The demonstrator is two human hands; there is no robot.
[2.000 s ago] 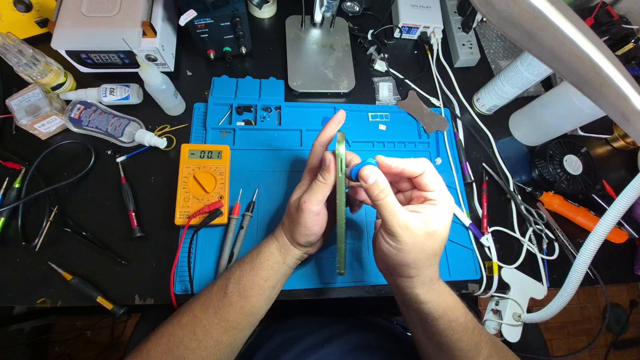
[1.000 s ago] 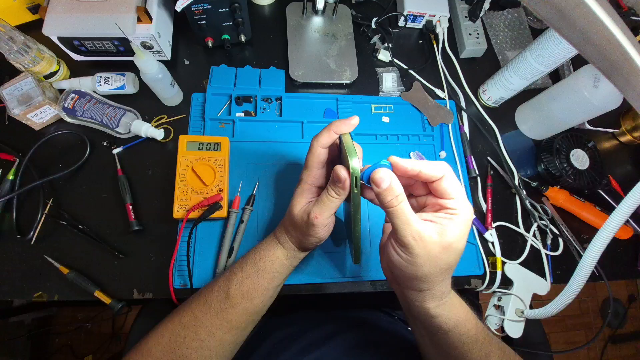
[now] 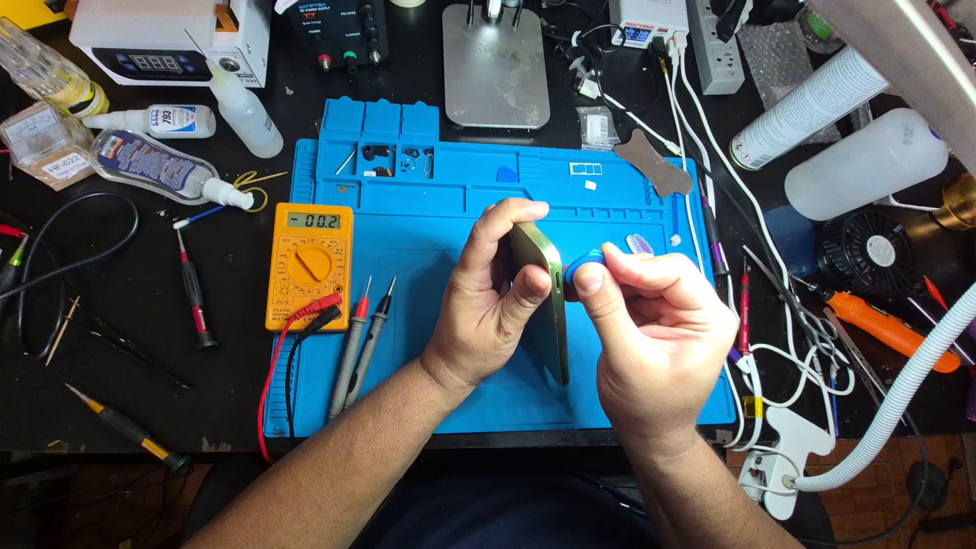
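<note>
My left hand (image 3: 492, 297) grips a green-framed smartphone (image 3: 559, 313) on edge above the blue silicone repair mat (image 3: 412, 259), its fingers behind it and the thumb at its near side. Between thumb and forefinger of my right hand (image 3: 663, 328) is a blue plastic opening pick (image 3: 585, 263), close against the phone's edge beside a port slot. Whether its tip sits in the seam cannot be told. A yellow digital multimeter (image 3: 310, 267) lies left of my hands, with two test probes (image 3: 364, 343) beside it.
Screws and small parts sit in the mat's tray (image 3: 381, 149). Screwdrivers (image 3: 194, 293) and bottles (image 3: 244, 110) lie at left. On the right are white cables (image 3: 762, 358), an orange-handled tool (image 3: 884, 324), a small black fan (image 3: 865, 252) and a clamp with flexible arm (image 3: 785, 465).
The phone has turned from nearly edge-on to a more slanted angle, showing more of one face. My right hand still holds the pick beside it. The multimeter's reading has changed.
</note>
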